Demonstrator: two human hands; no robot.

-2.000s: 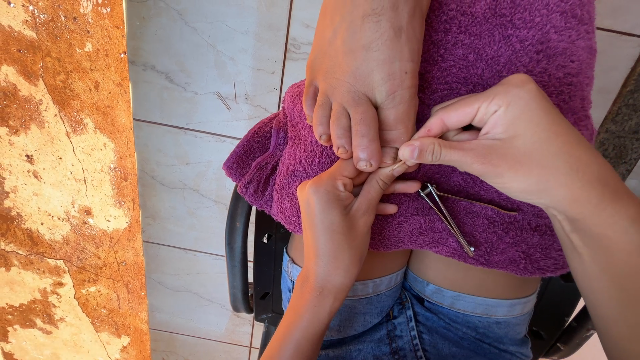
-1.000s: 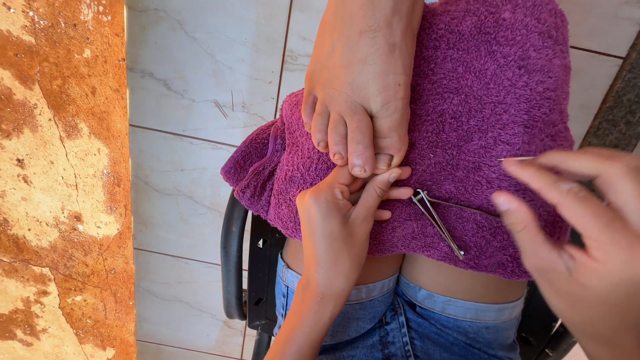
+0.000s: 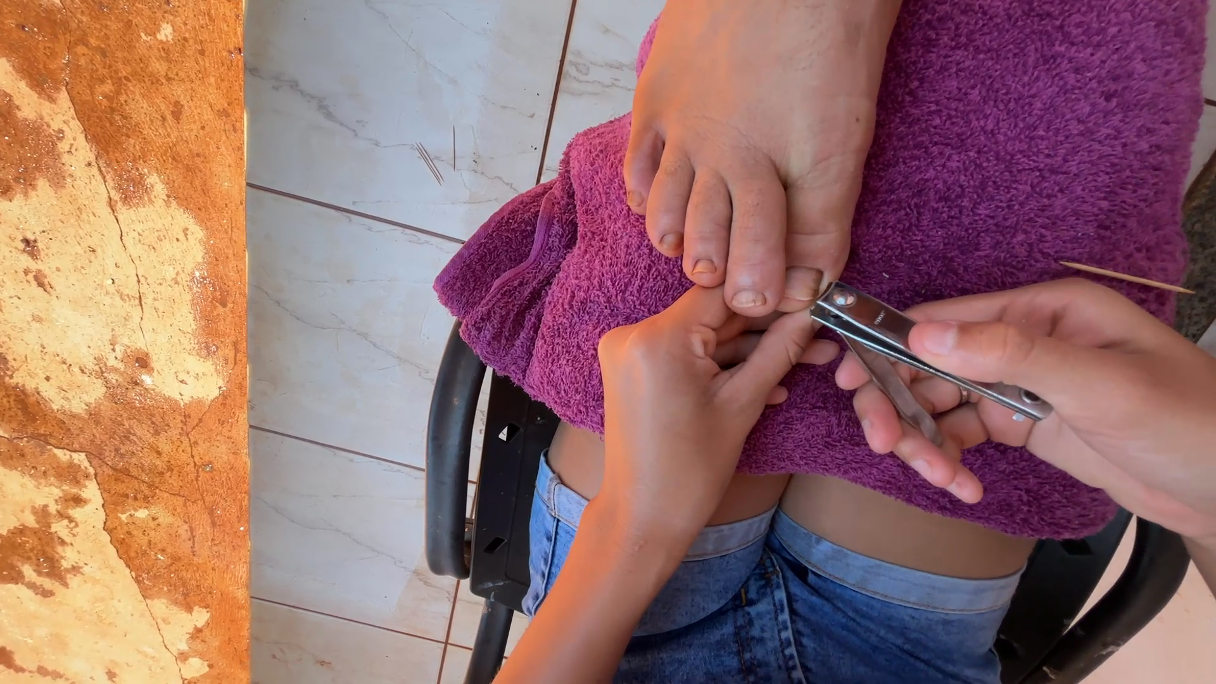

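Observation:
Another person's bare foot (image 3: 760,123) rests on a purple towel (image 3: 1026,161) over my lap. My left hand (image 3: 684,389) grips the foot's big toe (image 3: 803,283) from below, thumb and fingers at its tip. Metal nail clippers (image 3: 883,328) are in my right hand (image 3: 1054,370), between thumb and fingers, their jaws at the outer corner of the big toenail. A second metal part of the clippers hangs down between my right fingers. Right of them, a thin pointed wooden stick (image 3: 1126,276) lies above my right hand, its far end past the towel's edge.
Black chair arms (image 3: 451,456) stand on both sides of my lap. Several thin sticks (image 3: 432,161) lie on the white tiled floor (image 3: 342,342). A worn orange and cream surface (image 3: 123,342) runs along the left.
The clippers, earlier lying on the towel, are now in my right hand at the big toe. My right hand has come back from the right. The wooden stick now lies apart from its fingertips.

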